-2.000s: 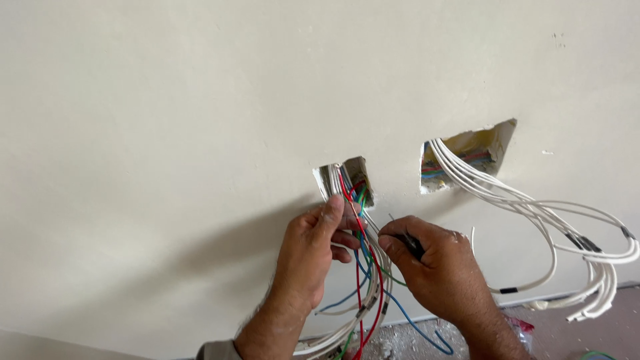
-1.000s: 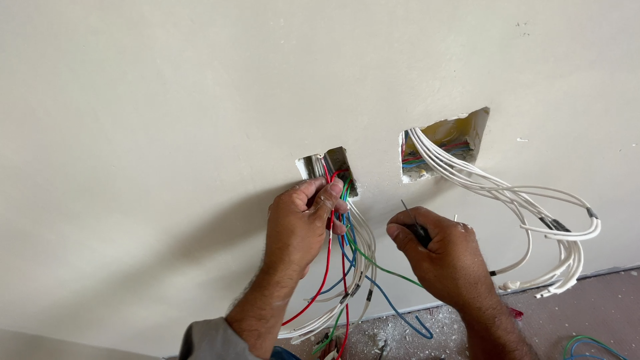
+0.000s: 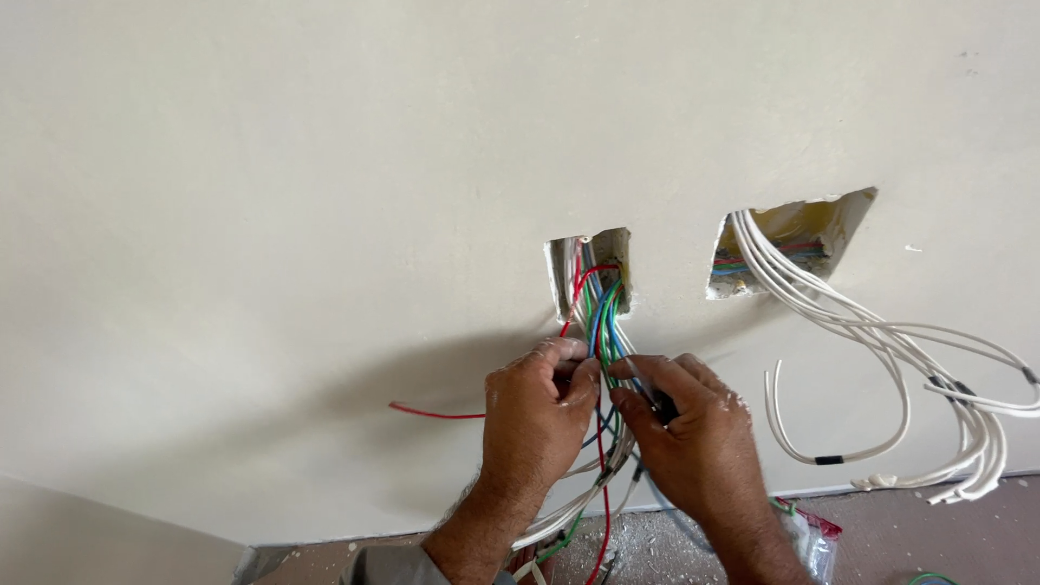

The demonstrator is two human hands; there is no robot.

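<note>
Red, green, blue and white electrical wires [image 3: 605, 321] hang out of a small rectangular wall opening [image 3: 555, 280]. Just below it, my left hand [image 3: 540, 406] pinches some of the wires between thumb and fingers; a red wire [image 3: 439, 415] sticks out to its left. My right hand [image 3: 682, 414] touches the bundle from the right, thumb and forefinger at the wires. A dark tool [image 3: 665, 405], partly hidden, is held in its palm; its kind cannot be told. A second red wire [image 3: 606, 520] hangs down between the wrists.
A larger wall opening [image 3: 849, 219] at the right has a bundle of white cables [image 3: 845, 313] looping out, some with black tape [image 3: 829, 460]. Plaster debris [image 3: 650, 536] and a clear plastic bag [image 3: 816, 540] lie on the floor. A wall corner shows at lower left.
My right hand has moved left, up against the wires and beside my left hand. A red wire now points out to the left of my left hand.
</note>
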